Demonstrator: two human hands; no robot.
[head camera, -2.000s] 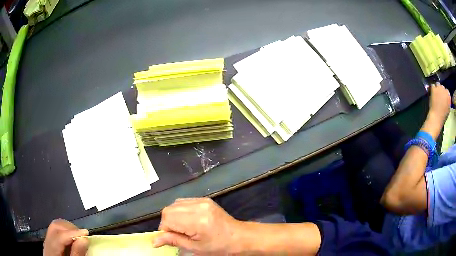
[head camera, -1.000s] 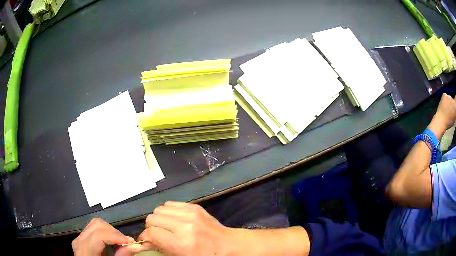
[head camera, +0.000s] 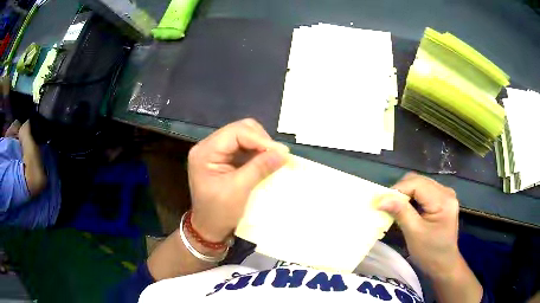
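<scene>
My left hand [head camera: 228, 183], with a red and a silver bracelet, pinches the upper left corner of a pale yellow-white sheet [head camera: 320, 213]. My right hand [head camera: 429, 222] pinches its upper right corner, thumb on the near face. The sheet is held open above my lap, in front of the bench edge. Beyond it a white sheet stack [head camera: 337, 89] lies flat on the black mat [head camera: 222, 77]. To its right stands a bent yellow-green sheet stack [head camera: 453, 89] with raised ends.
Another white stack [head camera: 527, 139] is cut off at the right. A lime-green wrapped bar [head camera: 176, 21] lies at the top. A black machine [head camera: 80, 74] stands at the left bench. A person's arm [head camera: 29, 160] and a blue stool [head camera: 109, 204] are at far left.
The view has swung left, so the stacks sit further right. My hands have moved apart and up into view, with the sheet now spread flat between them.
</scene>
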